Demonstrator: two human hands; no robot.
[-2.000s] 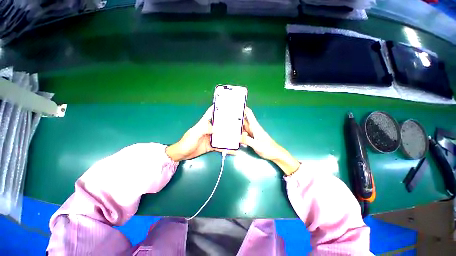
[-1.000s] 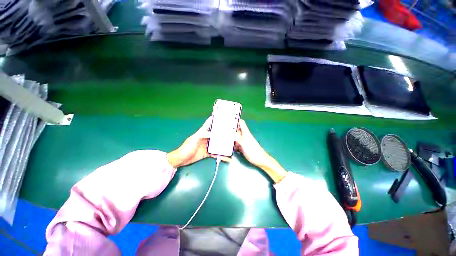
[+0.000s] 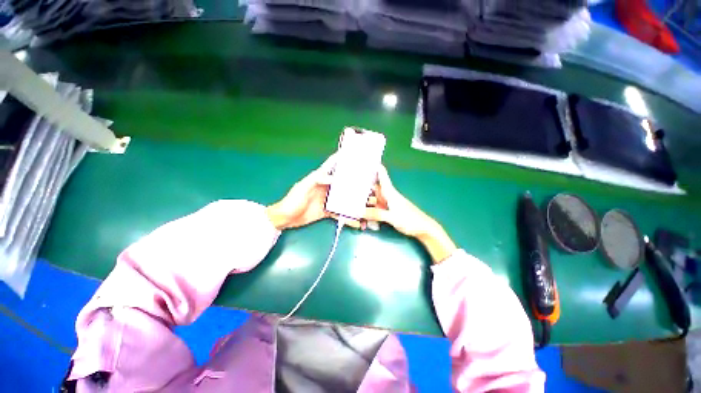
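A smartphone [image 3: 356, 173] with a bright white screen is held upright above the green bench, near the middle of the view. My left hand [image 3: 306, 201] grips its left edge and lower corner. My right hand [image 3: 396, 207] grips its right edge, with fingers behind and below the lower end. A white charging cable [image 3: 326, 272] runs from the phone's bottom down over the bench edge. The screen content is too bright to read.
Two black panels [image 3: 492, 115] lie on white sleeves at the back right. Stacked sleeves stand at the back [image 3: 415, 27] and left [image 3: 38, 180]. A black corded tool [image 3: 539, 265], two round mesh discs [image 3: 573, 222] and a curved dark tool [image 3: 667, 284] lie at right.
The camera view has shifted and tilted slightly. Both hands still hold the phone, which now leans a little more to the right in view.
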